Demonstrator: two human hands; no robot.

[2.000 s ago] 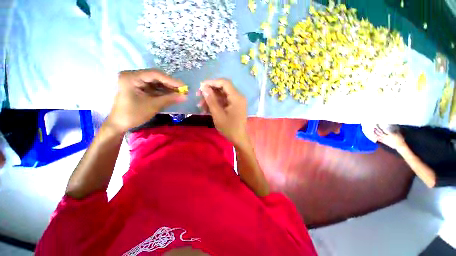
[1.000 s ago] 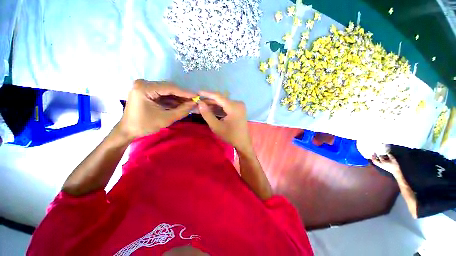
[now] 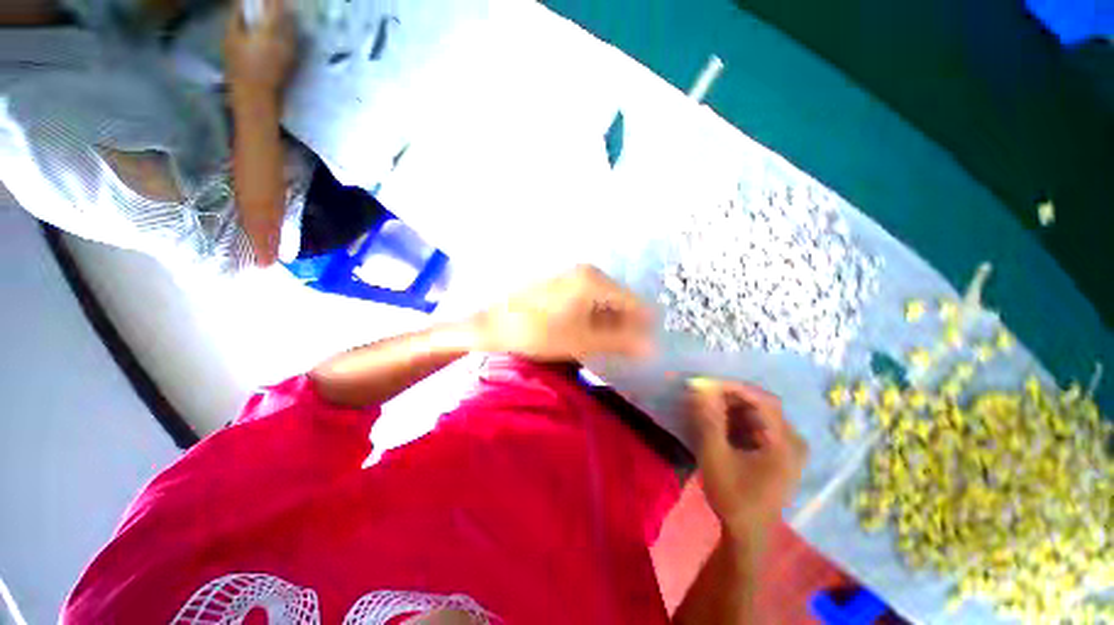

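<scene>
My left hand (image 3: pixel 580 320) is blurred near the bench's near edge, its fingers curled; whether it holds anything cannot be told. My right hand (image 3: pixel 748 446) is just right of it, apart from it, pinching a small yellow piece (image 3: pixel 702 385) at its fingertips. A heap of white pieces (image 3: pixel 776 275) lies on the pale table cover (image 3: pixel 538 159) beyond my hands. A larger heap of yellow pieces (image 3: pixel 1002 488) lies to the right, with some loose pieces at its upper left.
The dark green conveyor (image 3: pixel 855 134) runs beyond the cover, with a single piece on it. A blue object (image 3: pixel 1081 18) is cut off at the top right. Another person's arm (image 3: pixel 257 159) is at the upper left, near a blue stool (image 3: pixel 415 263). Another blue item (image 3: pixel 849 604) is at the bottom.
The view has swung left, so the heaps appear farther right and another person shows at the upper left. My hands, together a second ago, are apart.
</scene>
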